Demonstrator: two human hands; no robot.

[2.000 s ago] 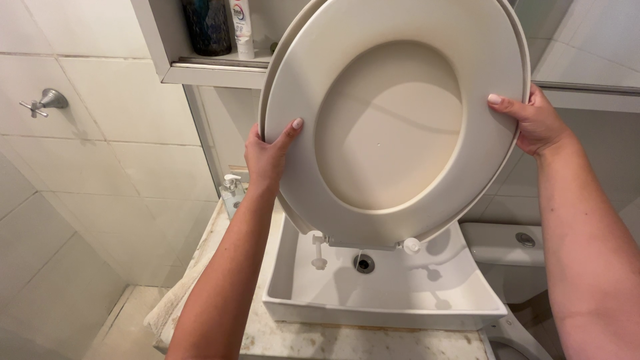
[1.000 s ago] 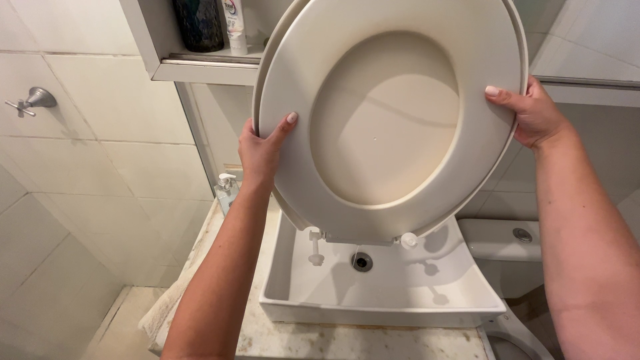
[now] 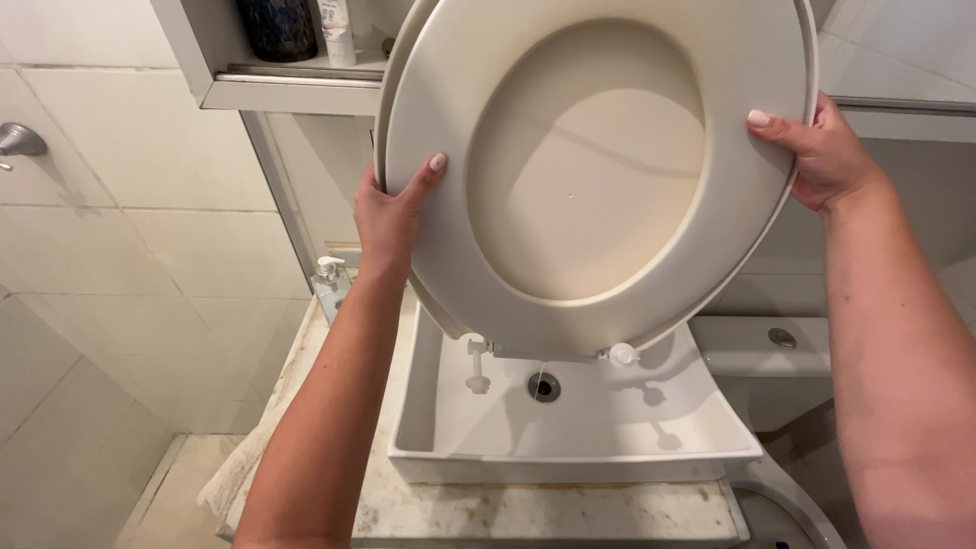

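A toilet seat (image 3: 431,99) with its lid (image 3: 587,198) behind it is held upright, hinge end down, over a white rectangular basin (image 3: 488,427). My left hand (image 3: 393,210) grips its left edge, thumb on the seat face and fingers behind. At the right edge my right hand (image 3: 827,156) holds it the same way. Two plastic hinge bolts, one at the left (image 3: 478,370) and one at the right (image 3: 624,355), stick out from the lower end. A thin trickle of water falls near the drain (image 3: 544,387). The faucet cannot be seen.
The basin stands on a stone countertop (image 3: 534,512) with a soap dispenser (image 3: 331,286) at its back left and a cloth (image 3: 236,473) over its left edge. Above is an open cabinet (image 3: 297,95) holding a tube (image 3: 337,34) and a dark container (image 3: 278,30). A toilet tank (image 3: 762,343) is at the right.
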